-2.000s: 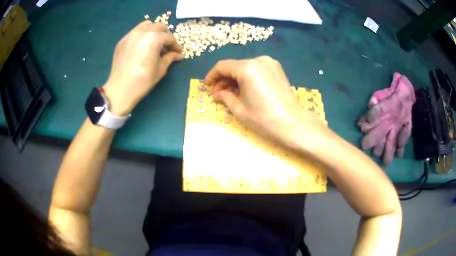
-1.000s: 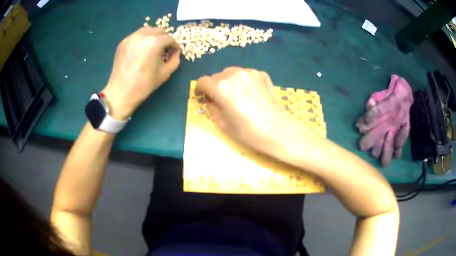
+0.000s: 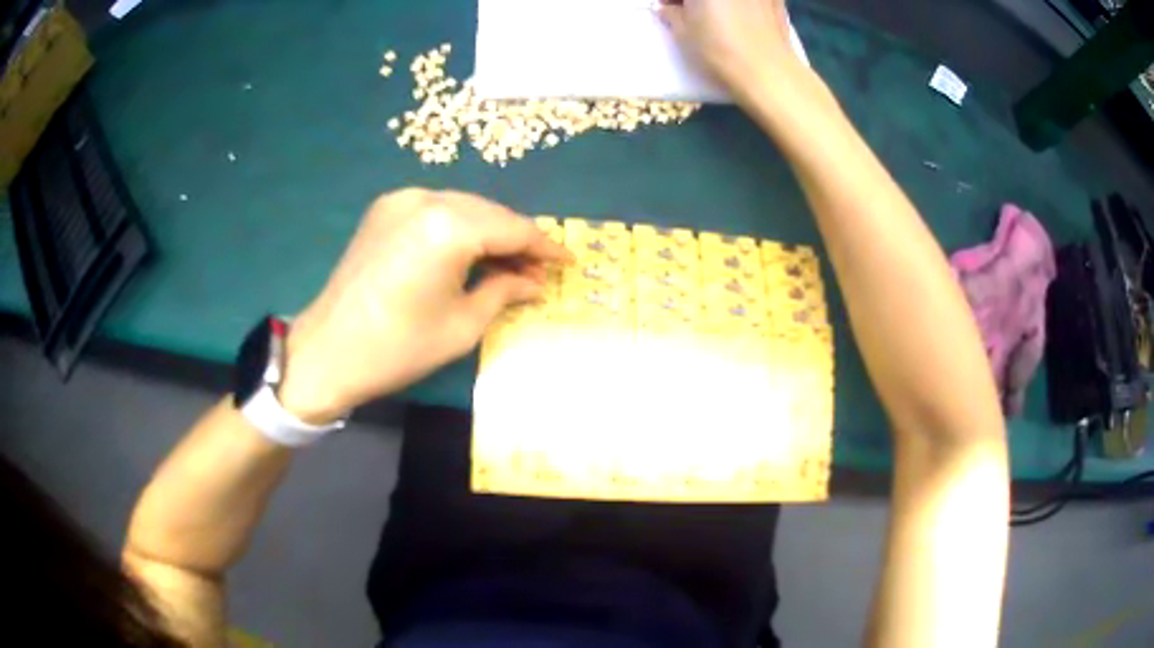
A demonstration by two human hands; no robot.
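Note:
The yellow PCB panel (image 3: 652, 418) lies flat at the bench's near edge, its middle glared white. Small silvery and dark fitted spots sit in rows on its far part. My left hand (image 3: 424, 285) is at the panel's far left corner, thumb and fingertips close together; whether a piece is between them cannot be told. My right hand (image 3: 734, 38) is over the white sheet (image 3: 570, 51) at the top edge of the picture, partly cut off, fingertips low on the sheet. The loose cream components (image 3: 506, 127) lie in a pile along the sheet's near edge.
A crumpled pink glove (image 3: 1012, 298) lies at the right, partly behind my right forearm. Beside it is a dark device (image 3: 1088, 329) with a cable. A black slotted rack (image 3: 82, 241) and a yellow stack (image 3: 41, 95) are at the left. A green post (image 3: 1082, 82) stands at the far right.
My left hand has moved from the pile to the panel's far left corner. My right hand has left the panel for the white sheet. The sheet has shifted nearer, against the pile.

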